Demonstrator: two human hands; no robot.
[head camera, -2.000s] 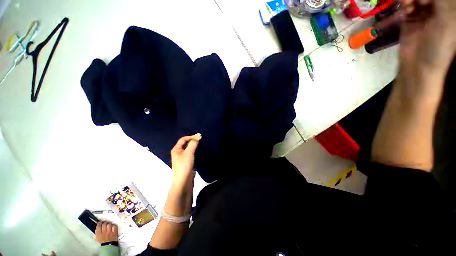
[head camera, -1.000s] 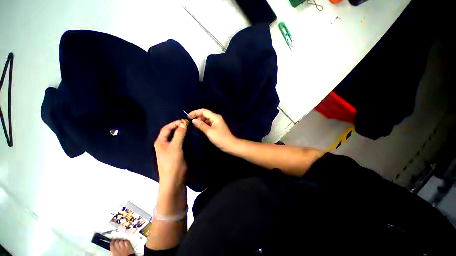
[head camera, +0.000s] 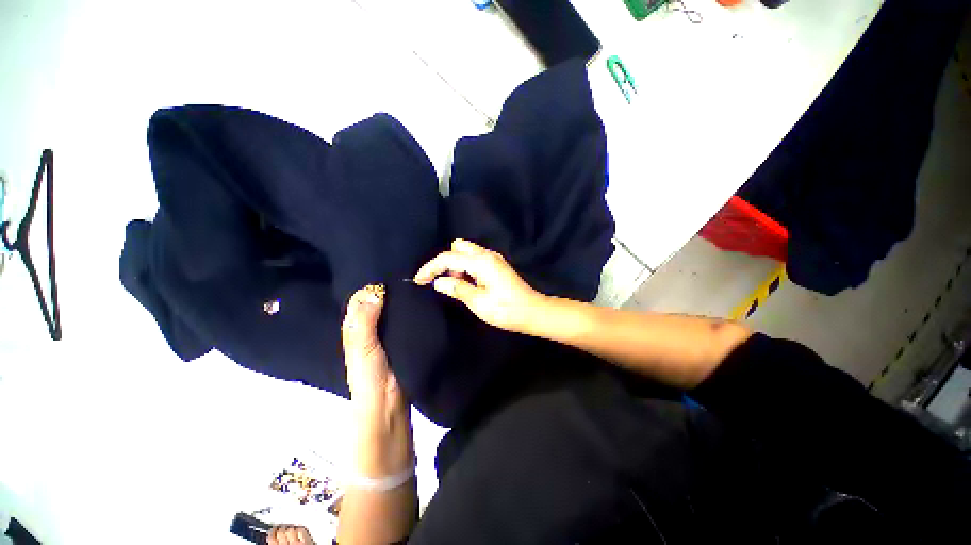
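Note:
A dark navy coat (head camera: 389, 202) lies bunched on the white table, with a shiny button (head camera: 272, 308) on its left part. My left hand (head camera: 367, 335) is at the coat's near edge, with a small gold-coloured button (head camera: 375, 291) at its fingertips; its other fingers are hidden. My right hand (head camera: 484, 285) is over the coat just to the right, thumb and forefinger pinching a thin glint like a needle (head camera: 410, 280). The fingertips of the two hands are apart. No thread can be made out.
Green snips (head camera: 623, 80) and a black phone (head camera: 548, 30) lie beyond the coat. A black hanger (head camera: 49, 256) lies at left. A button box (head camera: 305, 481) and another person's hand (head camera: 290, 534) are at bottom left. Dark cloth (head camera: 852, 202) hangs at right by a red basket (head camera: 745, 229).
My right hand came from the far right to my left hand, then drew slightly away from it with the needle-like glint. The camera view has shifted too.

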